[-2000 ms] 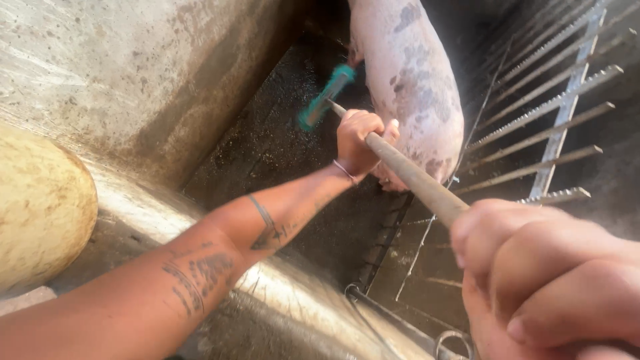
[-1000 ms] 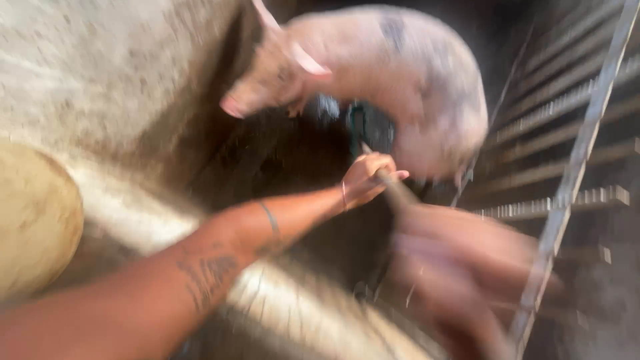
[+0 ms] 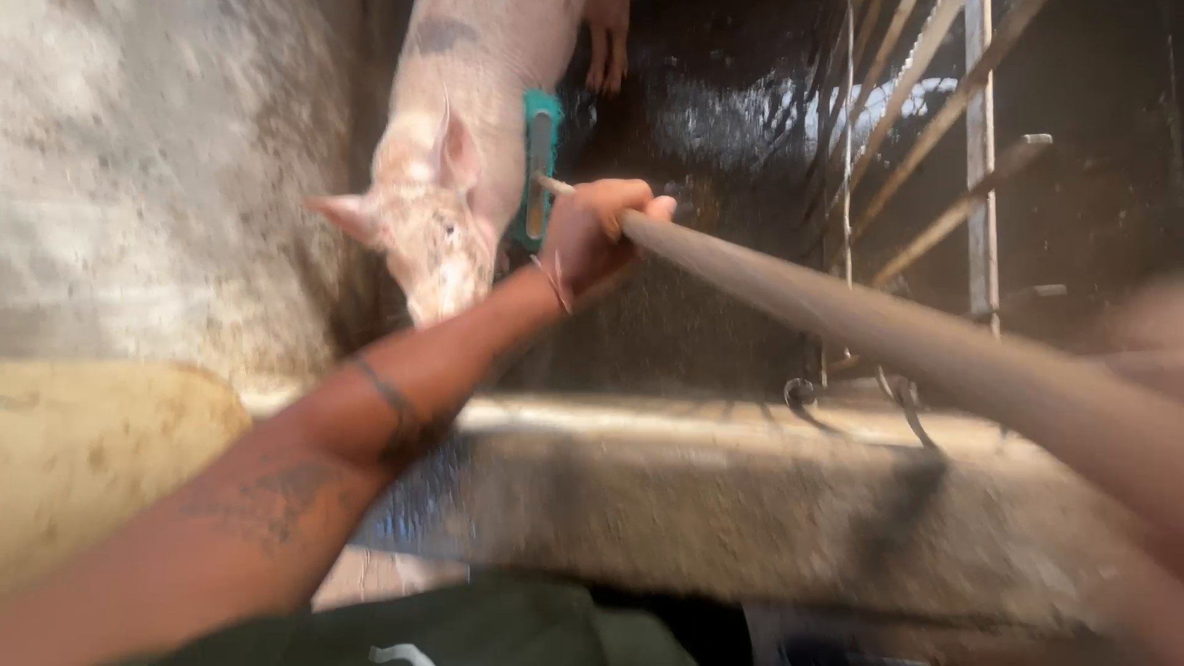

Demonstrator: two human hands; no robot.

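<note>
My left hand [image 3: 601, 231] is closed around a long wooden pole [image 3: 795, 282] near its far end. Past that hand, the pole leads to a green-bristled brush head [image 3: 539, 166], which lies beside the pig's neck. The pig [image 3: 472, 102], pink with grey patches, stands with its head lowered left of the brush. My right hand [image 3: 1142, 338] is a blur at the right edge, by the near part of the pole; its fingers cannot be made out.
Stained concrete wall [image 3: 166, 185] rises at the left, above a yellowish rounded container [image 3: 102, 453]. A low concrete ledge [image 3: 740, 499] crosses the front. Metal bars [image 3: 980, 166] stand at the right, with wet dark floor [image 3: 694, 324] between them and the pig.
The pig has turned: its head, pointing left a second ago, now faces down toward the ledge. My left hand has kept its hold on the pole. The view has shifted.
</note>
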